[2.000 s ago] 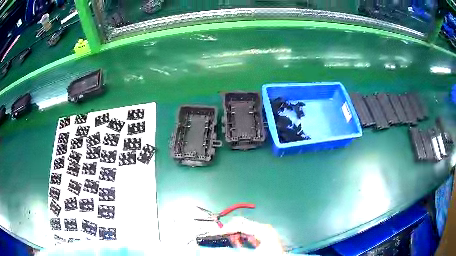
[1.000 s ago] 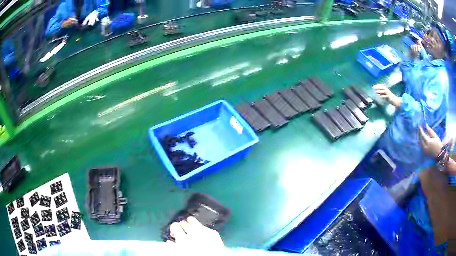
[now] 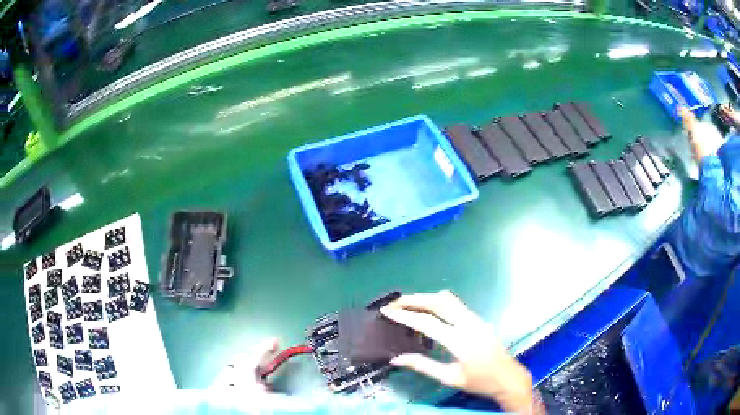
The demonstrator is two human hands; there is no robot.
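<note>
A black housing point(image 3: 326, 344) lies near the bench's front edge, open side up. A flat dark panel point(image 3: 369, 335) covers its right part. My right hand point(image 3: 458, 344) grips the panel from the right, thumb below and fingers above. My left hand point(image 3: 264, 366) is small, overexposed and cut off left of the housing. The red handle of a tool point(image 3: 286, 355) lies between it and the housing; whether my left hand holds the tool is unclear. The housing's lower edge is hidden by glare and a pale sleeve.
A second housing point(image 3: 195, 259) lies left of the blue bin point(image 3: 389, 182), which holds small dark parts. Dark flat panels point(image 3: 527, 142) lie in rows at right. A white sheet point(image 3: 154, 340) bears small black pieces. A blue carton point(image 3: 641, 348) and a person's sleeve point(image 3: 714, 211) are at right.
The view has shifted, so the bench things appear farther right. The housing near my right hand now sits lower, with a flat panel over it. The red handle and part of my left hand have come into view.
</note>
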